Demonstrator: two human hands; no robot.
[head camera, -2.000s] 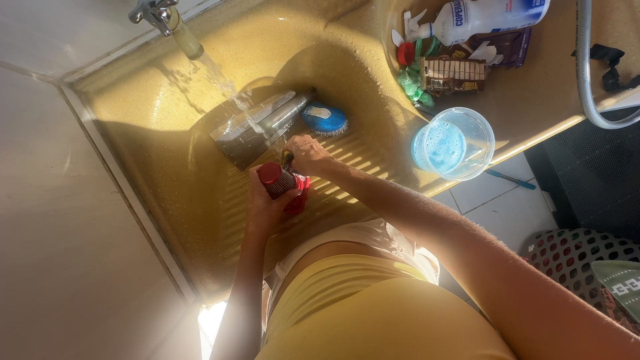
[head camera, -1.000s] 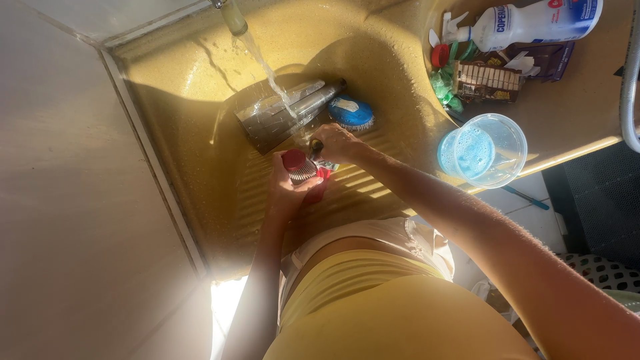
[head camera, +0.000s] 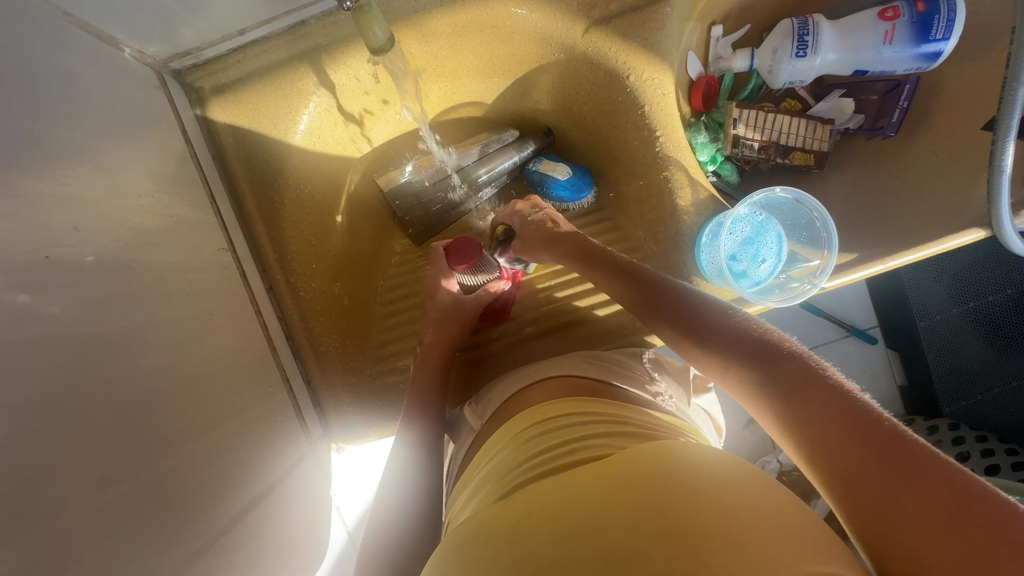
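My left hand (head camera: 454, 300) grips a red-capped item with a ribbed metallic side (head camera: 472, 264), whose exact kind I cannot tell; a translucent red part (head camera: 502, 302) shows beside it. Against its right side, my right hand (head camera: 534, 230) is closed on a small dark and yellowish thing (head camera: 504, 234), mostly hidden by the fingers. Just beyond both hands, grey metallic pieces (head camera: 464, 180) lie in the yellow sink (head camera: 320, 264) under running water (head camera: 424, 120). A blue scrubbing brush (head camera: 562, 181) rests bristles toward me, to the right of these pieces.
The faucet (head camera: 370, 26) is at the upper left. On the right ledge are a clear plastic tub (head camera: 816, 240) of blue sudsy liquid, a white spray bottle (head camera: 856, 40), a brown patterned package (head camera: 780, 138) and green plastic (head camera: 706, 144). A grey hose (head camera: 1004, 152) hangs at far right.
The view has shifted, so the sink's contents sit elsewhere in the picture. Both hands stay together over the ribbed washing surface, and the red-capped item in my left hand has tilted slightly.
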